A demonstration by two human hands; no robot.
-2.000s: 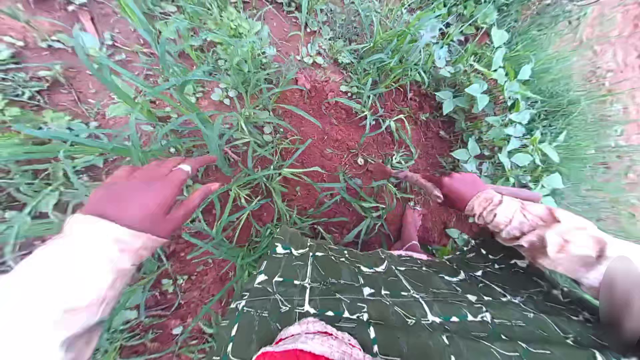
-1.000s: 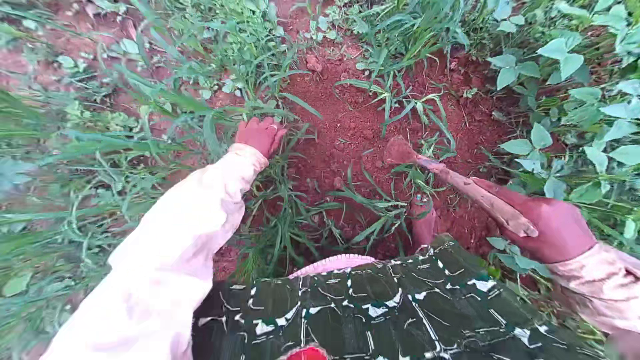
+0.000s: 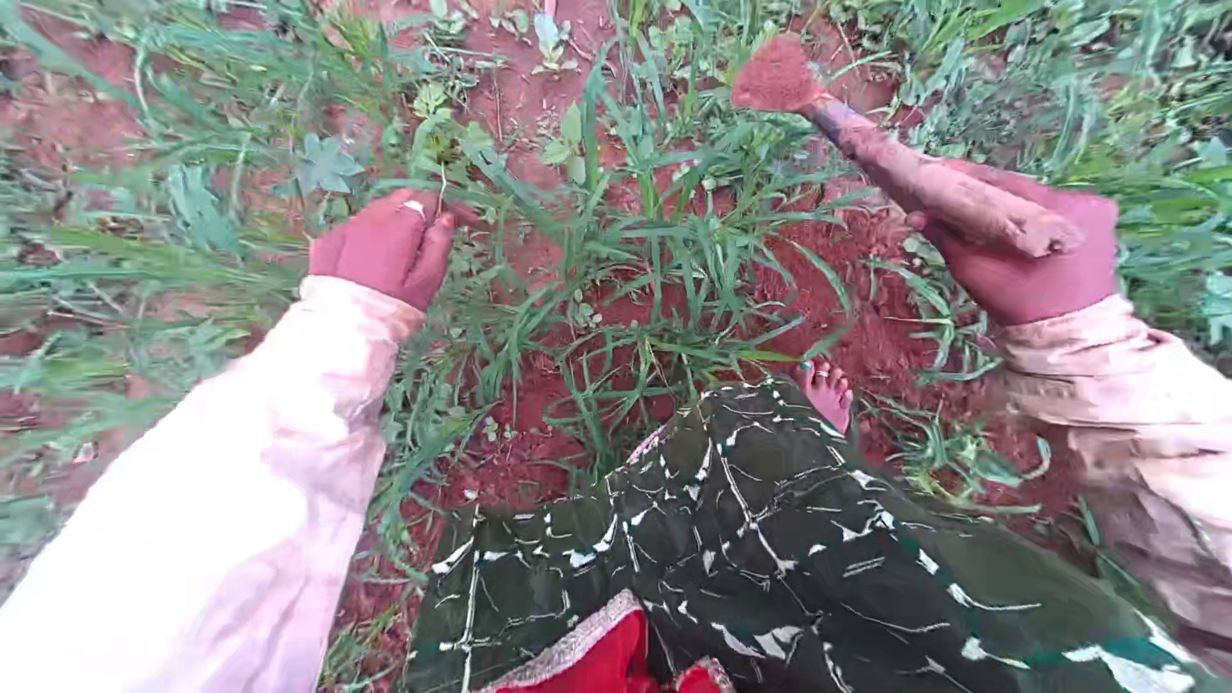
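My right hand (image 3: 1035, 241) grips the wooden handle of a small hand hoe (image 3: 924, 183), its soil-coated blade (image 3: 775, 75) pointing to the upper left above the grass. At the left, my left hand (image 3: 390, 245), with a ring on one finger, has its fingers curled at a thin stem of a small leafy plant (image 3: 433, 120); whether they close on it is unclear. Between the hands grow tufts of long-bladed green grass (image 3: 664, 241) in reddish soil (image 3: 837, 255).
My bare foot (image 3: 828, 393) rests on the soil below the grass, beside the hem of a dark green patterned cloth (image 3: 770, 520). Broad-leaved seedlings (image 3: 573, 144) stand near the top middle. Dense grass (image 3: 125, 241) covers the left side.
The hoe has lifted from the red soil, its blade now raised above the grass. My left hand has moved from a grass tuft to a small leafy plant. The view has shifted.
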